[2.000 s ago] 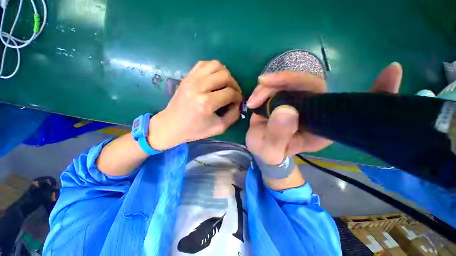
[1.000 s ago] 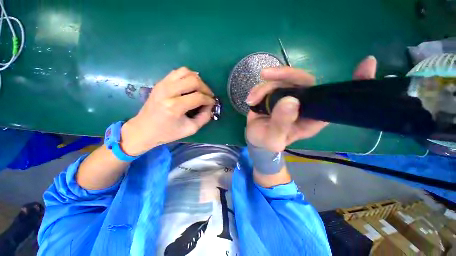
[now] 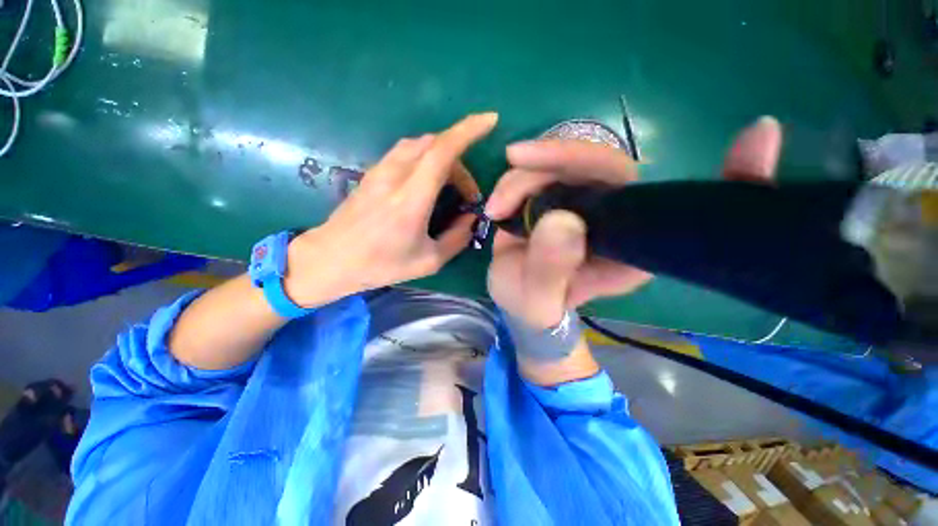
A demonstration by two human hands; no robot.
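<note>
My left hand (image 3: pixel 396 211), with a blue watch on its wrist, holds a small black electronic unit (image 3: pixel 480 226) by its edges, the index finger raised. Most of the unit is hidden by the fingers. My right hand (image 3: pixel 550 231), with a grey wristband, grips the thick black electric screwdriver (image 3: pixel 720 231), which points left. Its narrow front end is at the unit; the bit tip is hidden or too small to tell. The round screw dish (image 3: pixel 588 133) lies behind my right hand, partly covered by it. A thin silver and dark tool (image 3: pixel 628 127) lies beside the dish.
The green bench mat (image 3: pixel 309 62) lies under the work. A white cable with a green tie (image 3: pixel 62 46) is at the upper left. A pale fan grille (image 3: pixel 915 177) is at the right edge. The black cord (image 3: pixel 720 378) crosses the bench edge. Cardboard boxes (image 3: pixel 802 488) are below right.
One second ago the screwdriver's front end was apart from the unit, over the dish. Now it is back at the unit, and my left index finger has lifted.
</note>
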